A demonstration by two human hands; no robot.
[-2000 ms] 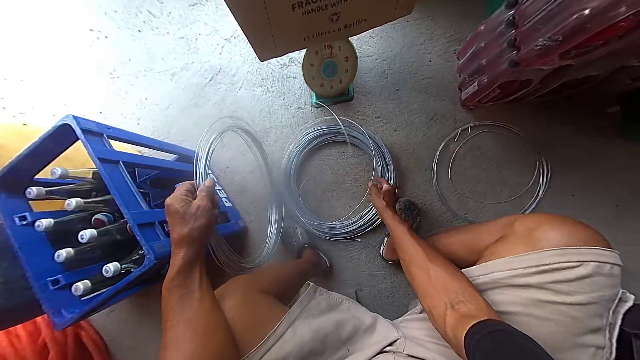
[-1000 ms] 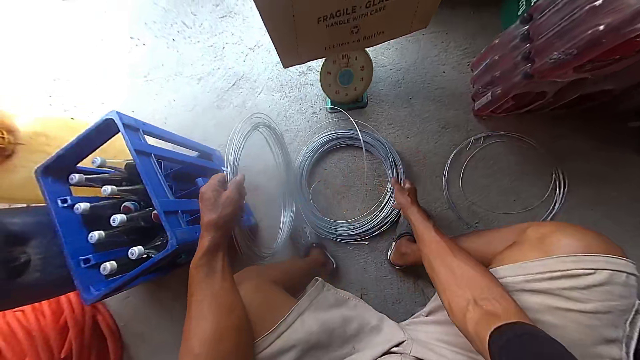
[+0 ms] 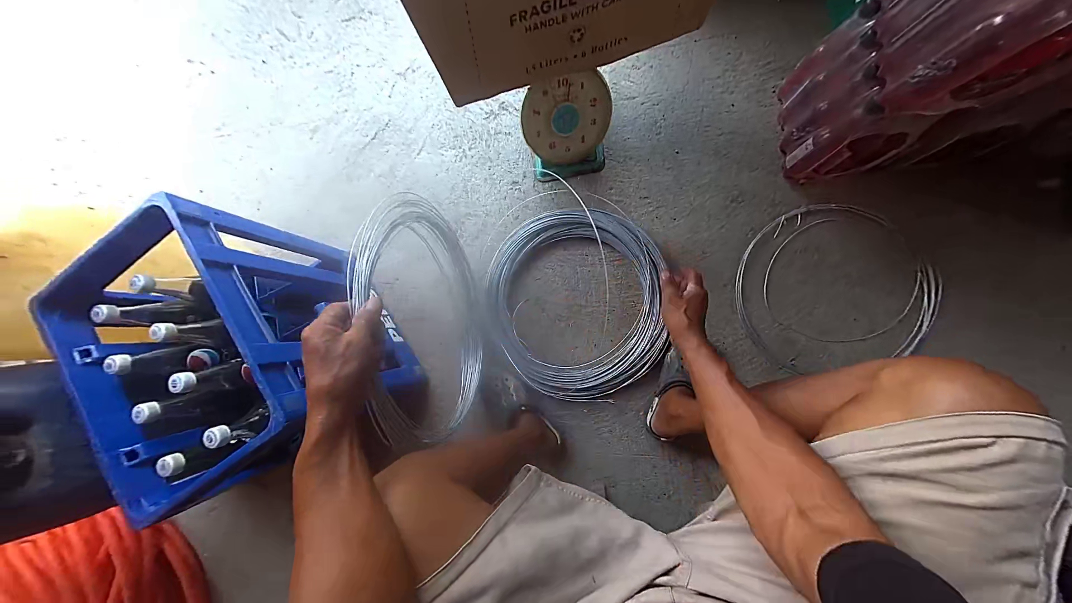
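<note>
My left hand (image 3: 342,347) grips the near-left side of a coil of metal wire (image 3: 466,335), which is raised and tilted beside a blue plastic crate. My right hand (image 3: 685,301) holds the right edge of a thicker coil of metal wire (image 3: 578,381) in the middle, by my feet. One loose wire end arches up from that coil toward the scale. A thinner, looser wire coil (image 3: 928,306) lies on the concrete floor at the right, apart from both hands.
The blue crate (image 3: 213,276) holds several capped bottles. A dial scale (image 3: 566,119) stands behind the middle coil, below a cardboard box (image 3: 544,42). Shrink-wrapped bottles (image 3: 930,92) stand at upper right; an orange-red bundle (image 3: 109,561) lies at lower left.
The view has shifted slightly to the left. Both hands stay on the same two coils, with no plain change in their grip.
</note>
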